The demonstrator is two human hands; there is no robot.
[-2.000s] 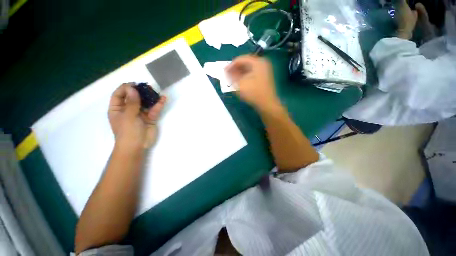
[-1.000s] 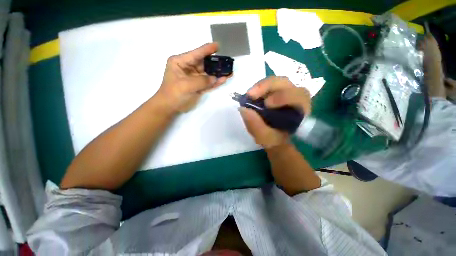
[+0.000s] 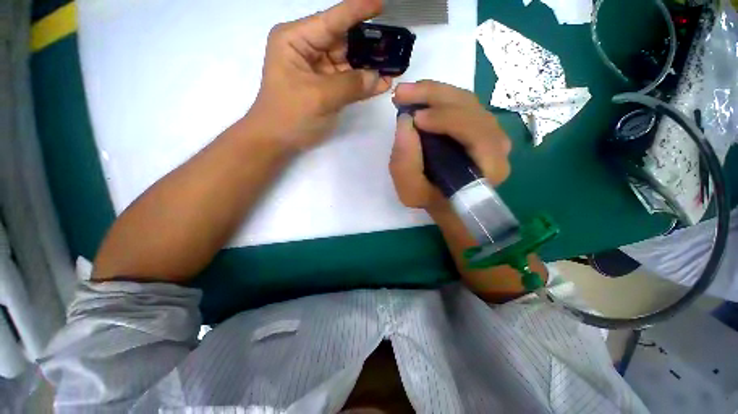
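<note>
My left hand point(image 3: 311, 77) holds a small glossy black housing point(image 3: 380, 48) between thumb and fingers, its open side facing up. My right hand point(image 3: 449, 137) grips a glue dispensing syringe point(image 3: 457, 171) like a pen. The barrel is black with a clear-grey rear section, and a green winged cap point(image 3: 518, 247) sits on its rear. The syringe's front end is just below the housing, near my left fingertips; its fine tip is hard to make out. Both hands are above a white foam sheet point(image 3: 186, 97).
The grey mesh-like sheet point(image 3: 417, 10) is at the top edge. Speckled wiping paper point(image 3: 530, 77) lies right of the foam. An air hose point(image 3: 716, 210) curves from the green cap around the right. A round black item point(image 3: 634, 125) and a clear plastic bag point(image 3: 723, 61) are at the right.
My right hand, reaching near the wiping paper, took hold of the syringe and brought it beside the housing. The housing has turned in my left hand. The view has shifted.
</note>
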